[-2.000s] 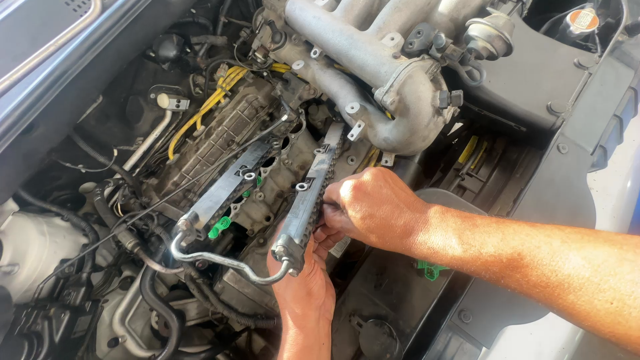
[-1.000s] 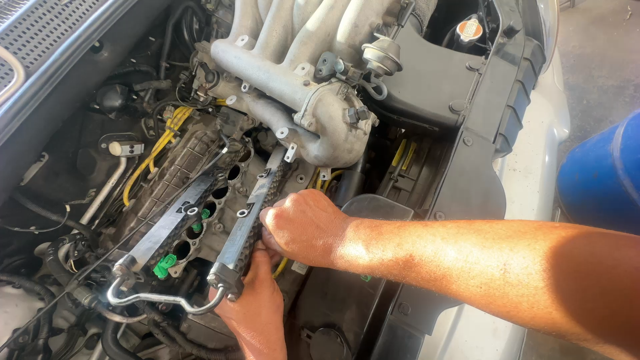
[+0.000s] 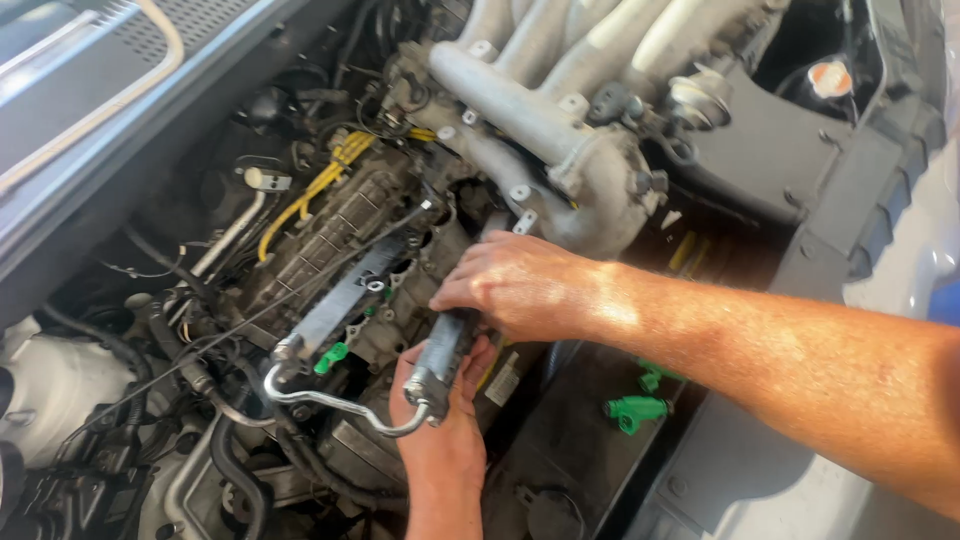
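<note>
A metal fuel rail [image 3: 442, 349] crosses the middle of the engine bay. My left hand [image 3: 442, 420] cups its near end from below, with fingers on both sides. Over the top of the same rail, farther along, lies my right hand [image 3: 517, 285], its fingers wrapped across it; the fingertips are partly hidden. A bent metal crossover pipe [image 3: 330, 401] joins this rail to a second fuel rail [image 3: 341, 304] on the left. Under that second rail sits a green fuel injector [image 3: 330, 358]. More green injectors [image 3: 637, 411] lie to the right, below my right forearm.
The cast aluminium intake manifold [image 3: 525, 112] stands behind my hands. Yellow ignition leads [image 3: 322, 180] run beside the ribbed engine cover [image 3: 322, 240]. A thin dark cable [image 3: 300, 289] crosses over the left rail. Black hoses [image 3: 240, 457] fill the lower left.
My right hand has moved from the right side of the near rail to lie over its top. The green injectors at the right now show more fully.
</note>
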